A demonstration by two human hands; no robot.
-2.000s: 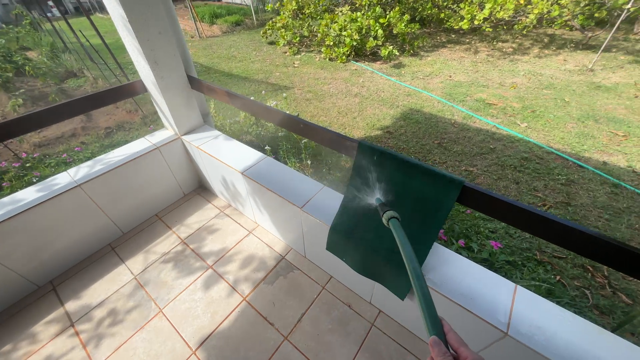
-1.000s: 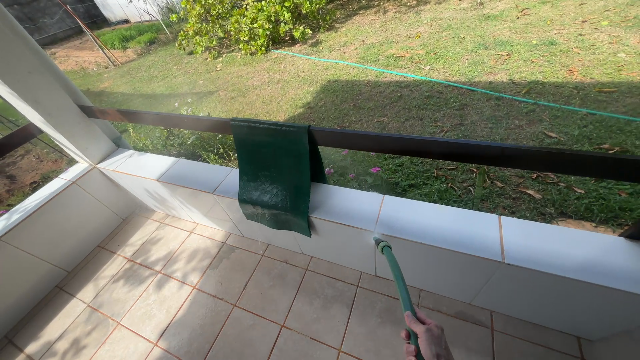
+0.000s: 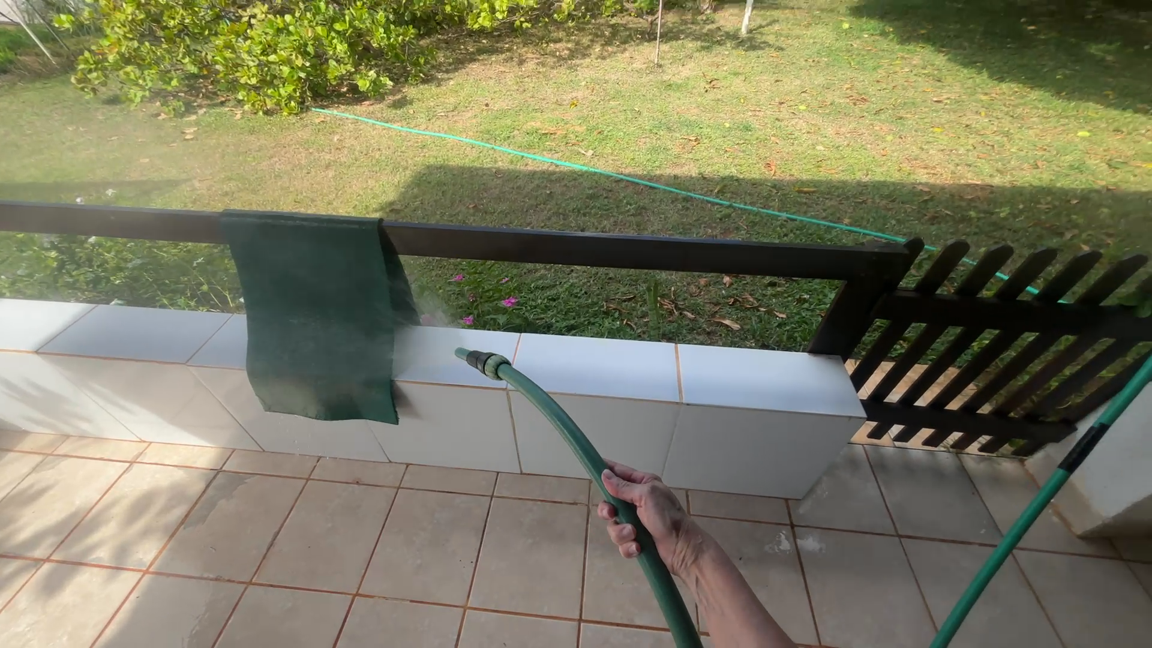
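Note:
My right hand [image 3: 643,517], at the lower centre, is closed around a green garden hose [image 3: 576,436]. The hose curves up and left to its dark spray nozzle [image 3: 483,363], which points left. Fine water mist drifts between the nozzle and a dark green mat [image 3: 310,315]. That mat hangs folded over the dark wooden rail [image 3: 621,247], its lower end in front of the white-tiled low wall [image 3: 594,364]. My left hand is out of the picture.
A dark slatted wooden gate [image 3: 981,346] stands at the right, behind a green pole [image 3: 1017,531] leaning diagonally. Beige floor tiles [image 3: 531,549] lie below the wall. Beyond the rail, a thin turquoise hose [image 3: 621,175] crosses the grass near a leafy bush [image 3: 261,54].
The view has swung right, bringing the gate and pole in. Spray struck the mat's face two seconds ago; now the nozzle points at its right side. The mat still hangs on the rail.

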